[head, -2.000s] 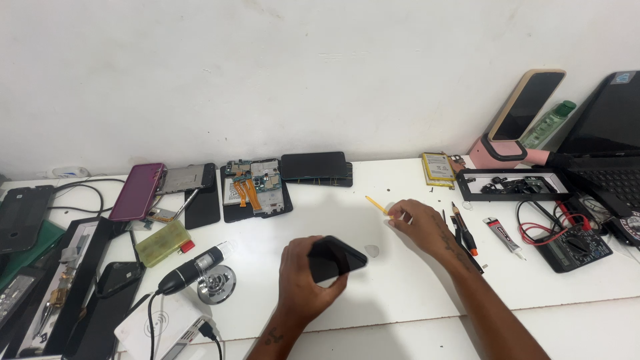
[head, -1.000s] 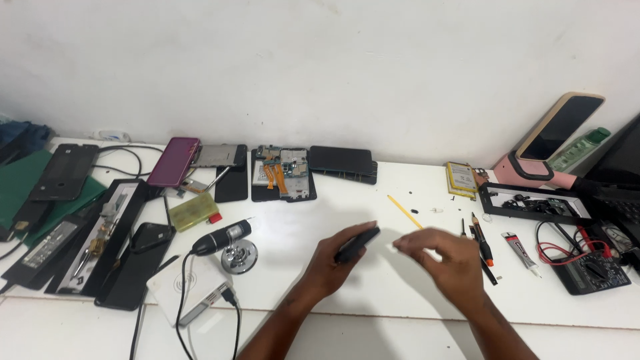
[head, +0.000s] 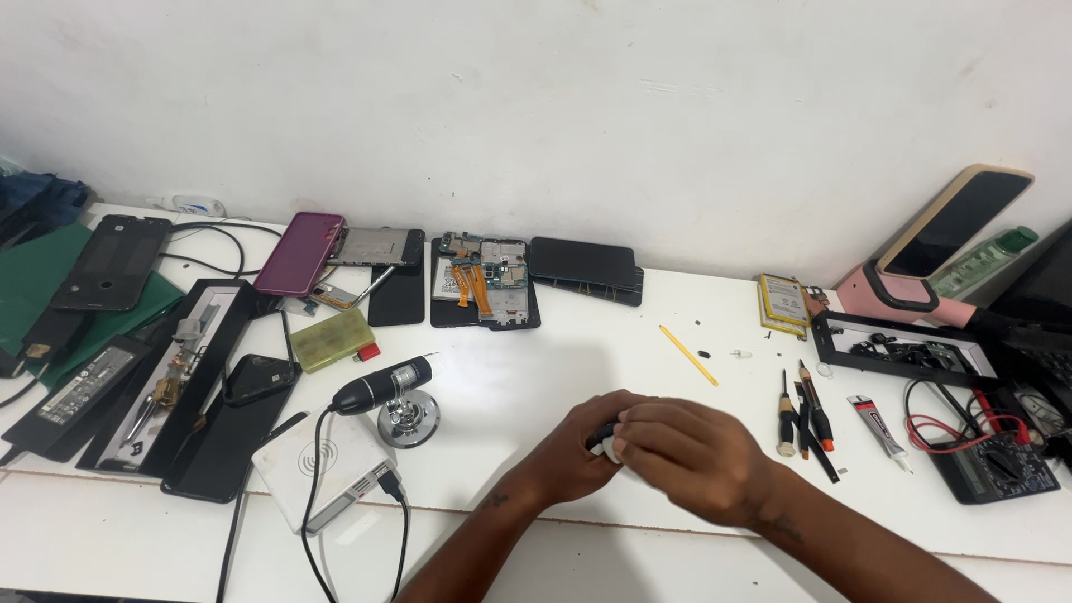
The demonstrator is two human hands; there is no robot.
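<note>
My left hand (head: 578, 456) is closed around a small dark phone (head: 600, 437), of which only an edge shows between my hands. Over it lies my right hand (head: 699, 456), fingers curled, with a pale, light grey piece (head: 606, 450) at its fingertips; what that piece is I cannot tell. Both hands touch in front of me, above the front part of the white table. A yellow plastic stick (head: 688, 355) lies behind my right hand. Screwdrivers (head: 785, 412) and tweezers lie to its right.
A USB microscope (head: 377, 389) and a white box (head: 322, 469) stand at left. Behind are an opened phone with orange flex cables (head: 479, 289) and stacked phones (head: 584, 261). At right lie a battery (head: 784, 303), a glue tube (head: 879, 433), a parts tray (head: 909, 352) and a multimeter (head: 995, 469).
Two seconds ago my hands were apart, the right by the yellow stick and the left holding the dark phone. Now they are together, and the right covers most of the phone.
</note>
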